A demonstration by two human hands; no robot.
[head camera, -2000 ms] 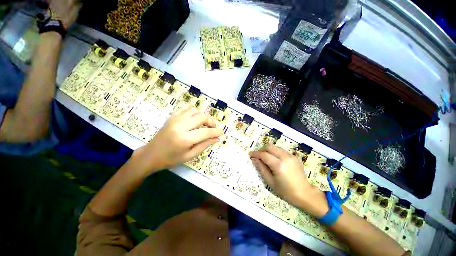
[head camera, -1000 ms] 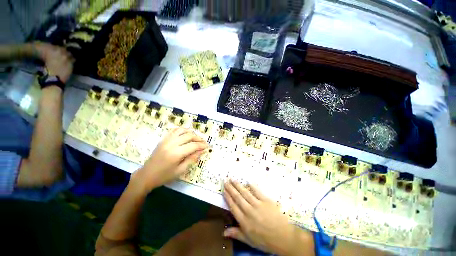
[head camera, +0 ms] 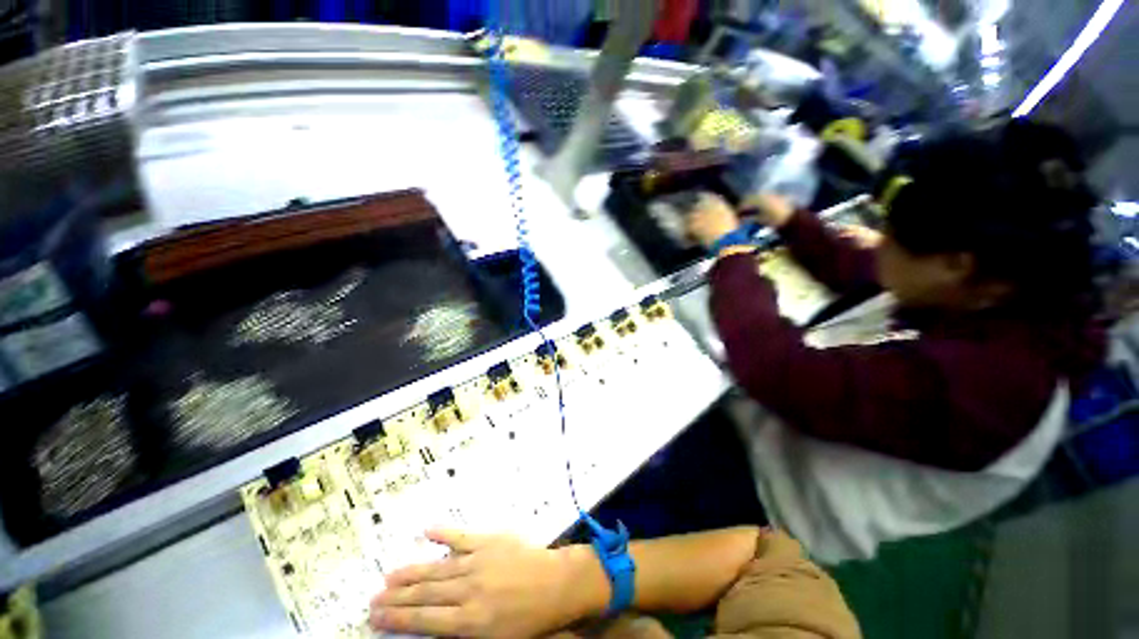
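The pale yellow-cream circuit board panel (head camera: 419, 499) lies along the front rail, with black blocks and yellow-brown parts along its far edge. My right hand (head camera: 487, 587) lies palm down on the near left part of the panel, fingers stretched out and thumb apart. No part shows in it, though its underside is hidden. A blue wrist strap (head camera: 615, 568) is on my right wrist. My left hand is out of the picture. The black component tray (head camera: 362, 362) lies beyond the panel and holds silvery heaps.
A black side bin (head camera: 88, 462) with a greyish heap stands at the left. A coiled blue cord (head camera: 515, 187) runs down to the strap. A person in dark red sleeves (head camera: 824, 362) works at the right. Another cream board piece (head camera: 19, 614) shows at the lower left edge.
The view has swung right. The panel's left end now shows, with a gap beside it. My left hand has left the picture. My right hand still rests on the panel. The neighbour at the right has come into view.
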